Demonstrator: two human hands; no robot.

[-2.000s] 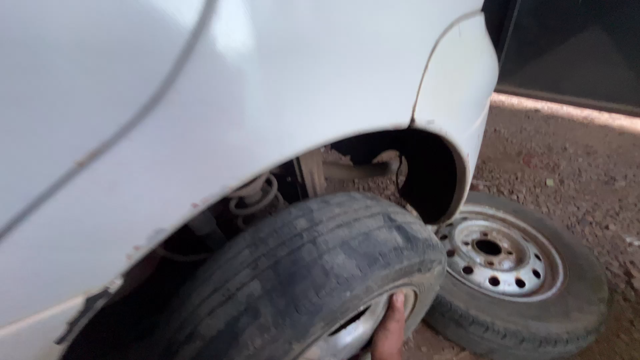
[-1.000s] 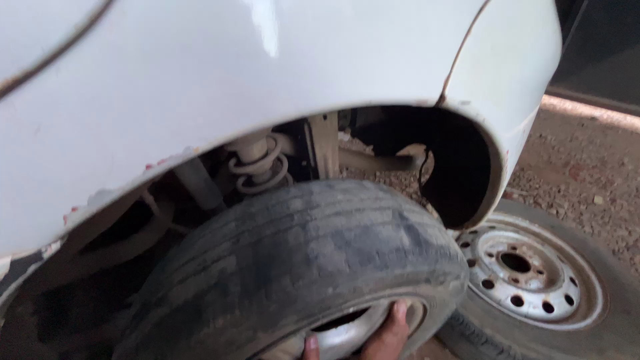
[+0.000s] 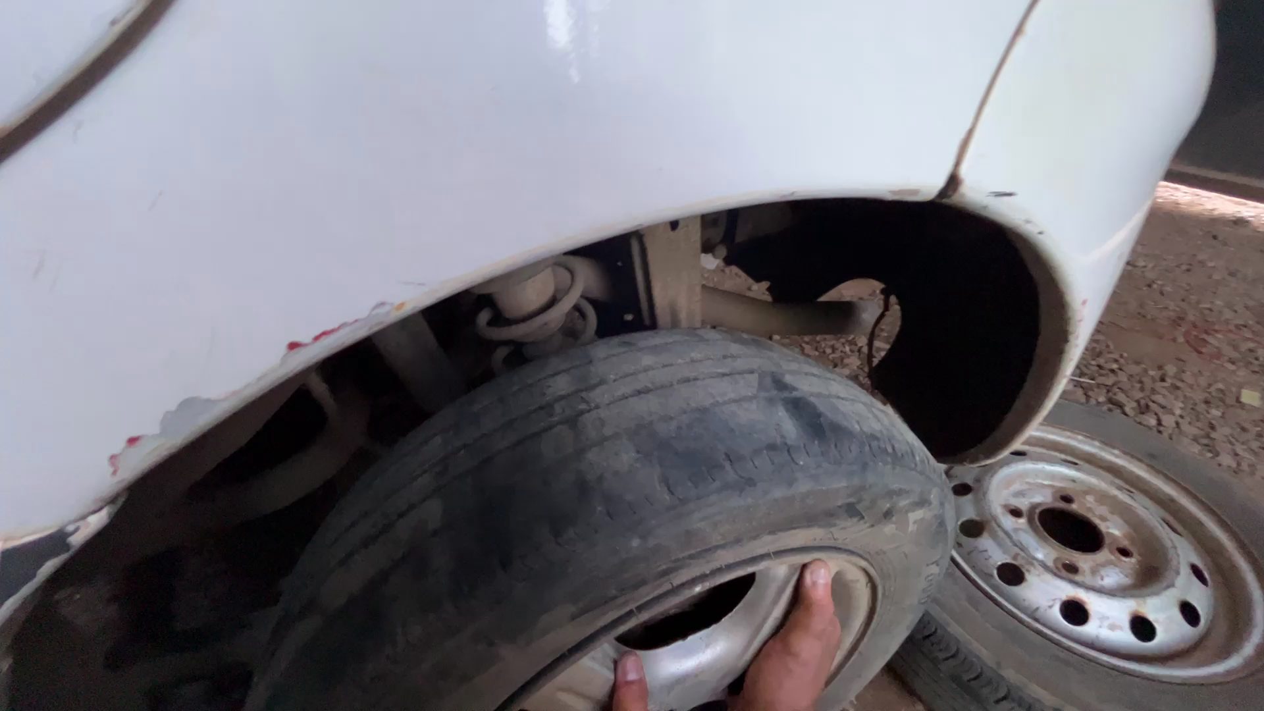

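Note:
A worn tyre on a silver steel wheel [image 3: 691, 444] stands tilted at the open wheel arch of a white car body [image 3: 612, 128]. My right hand [image 3: 790, 647] grips the wheel's rim from below, one digit lying upward along the metal. Left of it, a single fingertip of my left hand [image 3: 630, 681] presses on the wheel's face at the bottom edge; the rest of that hand is hidden. Behind the tyre, a coil spring [image 3: 538, 306] and a pale metal bracket [image 3: 673, 272] show inside the arch.
A second wheel with a rusty steel rim [image 3: 1071, 538] lies flat at the lower right, close beside the held one. Gravelly ground [image 3: 1175, 365] stretches behind it. The arch's lower left edge has chipped paint. A dark panel [image 3: 1224, 109] stands at the upper right.
A fingertip shows at the lower left of the wheel's rim, where none was visible two seconds ago. My right hand keeps its hold on the rim. The view has shifted toward the wheel arch.

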